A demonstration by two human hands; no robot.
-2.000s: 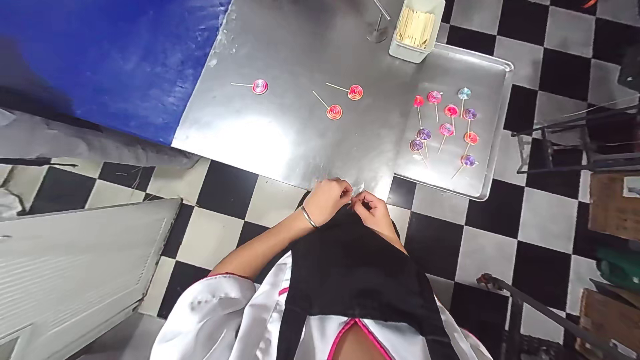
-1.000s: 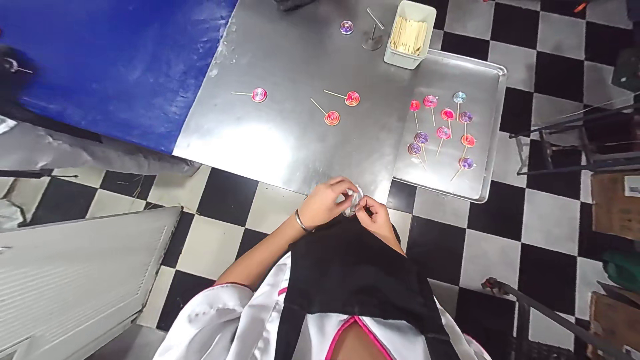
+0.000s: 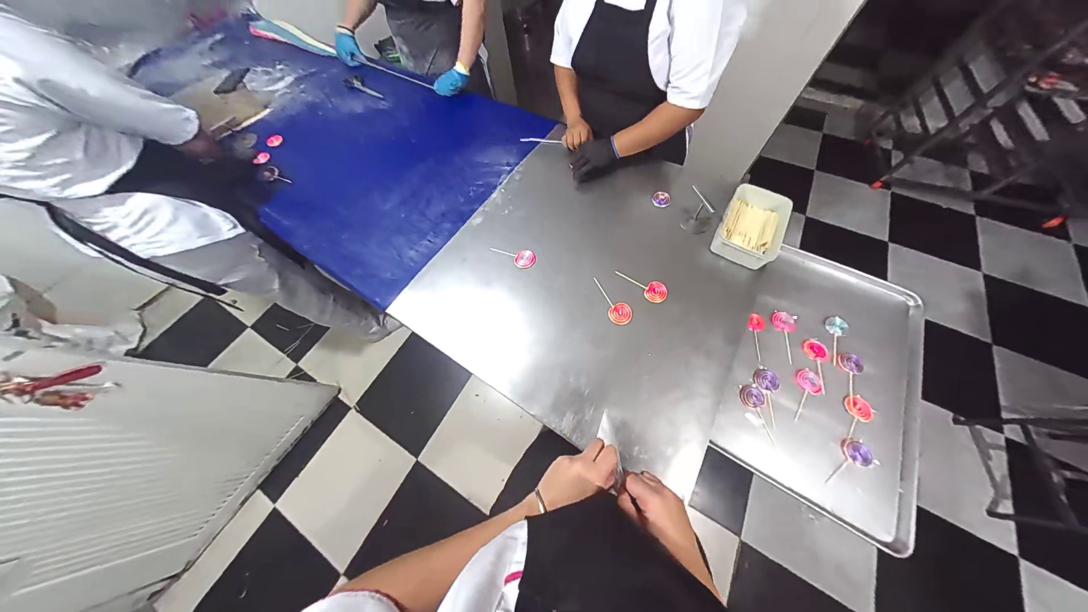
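Note:
At the near edge of the metal table [image 3: 561, 221], my left hand [image 3: 580, 474] is closed on a piece of clear plastic film [image 3: 607, 429], whose pointed end sticks up past the fingers. My right hand [image 3: 656, 503] pinches the lower part of the same film, just right of the left hand. Whether anything is inside the film cannot be told. Beyond my hands lie spiral lollipops on sticks, a red-orange one [image 3: 620, 314], another [image 3: 654, 291] and a pink one [image 3: 524, 258]. A purple spiral candy disc [image 3: 660, 199] lies farther back.
A metal tray [image 3: 909, 408] at the right holds several lollipops. Behind it stand a plastic tub [image 3: 729, 252] of sticks and a small metal stand [image 3: 697, 223]. Co-workers stand at the far edge and around the blue table surface [image 3: 382, 187]; one wears blue gloves, another a black glove.
The view has tilted up, bringing co-workers into sight. My hands stay together at the table's near edge, and the film now shows as a point above my left fingers.

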